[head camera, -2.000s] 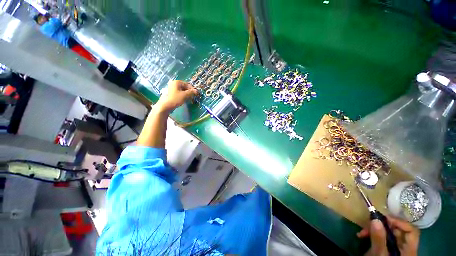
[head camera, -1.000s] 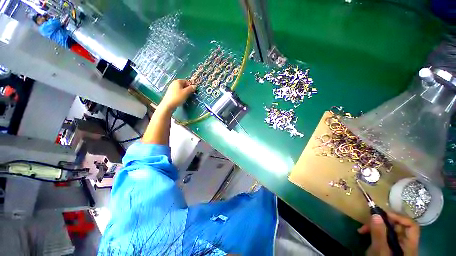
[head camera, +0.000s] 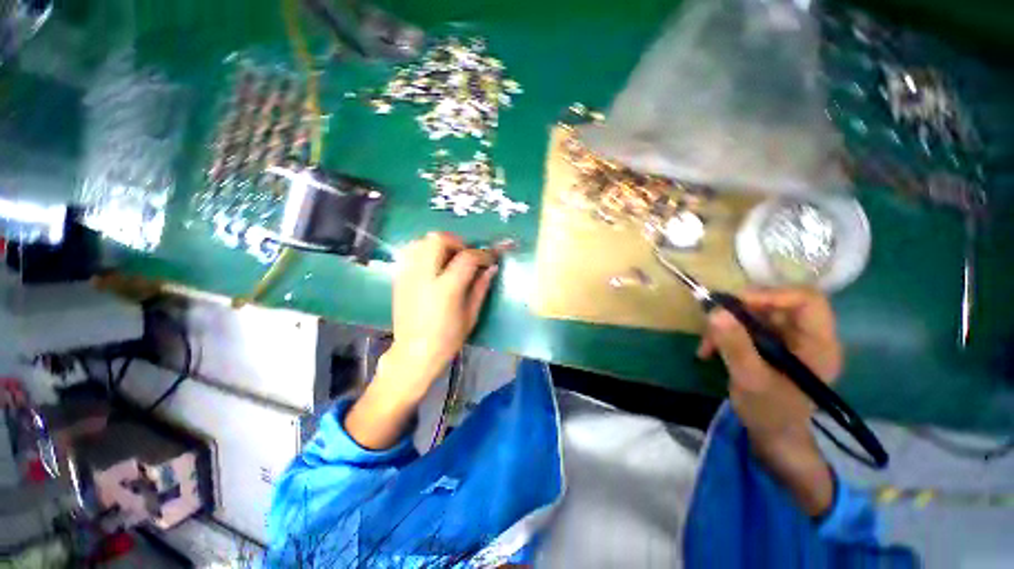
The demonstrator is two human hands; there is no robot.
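My right hand point(head camera: 778, 339) holds the black-handled soldering iron point(head camera: 795, 372). Its silver tip is close to the small round pot point(head camera: 683, 230) on the tan board point(head camera: 600, 291). My left hand point(head camera: 439, 291) is over the mat, left of the board, fingers pinched on a small blurred piece point(head camera: 504, 247) that I cannot identify. A thin wire runs from the reel on its stand point(head camera: 334, 213) towards this hand. Ring coils point(head camera: 628, 195) are piled on the board, with a few small parts point(head camera: 630, 278) nearer me.
Two heaps of terminals point(head camera: 461, 89) lie behind my left hand. A white tub point(head camera: 803, 241) stands right of the pot, under the clear hood point(head camera: 723, 100). Rows of rings point(head camera: 261, 128) and a yellow tube point(head camera: 316, 111) are left. Tweezers point(head camera: 966, 283) lie far right.
The view has turned right. My left hand has left the rows of rings and moved right, past the reel, to near the board. My right hand still holds the iron near the pot.
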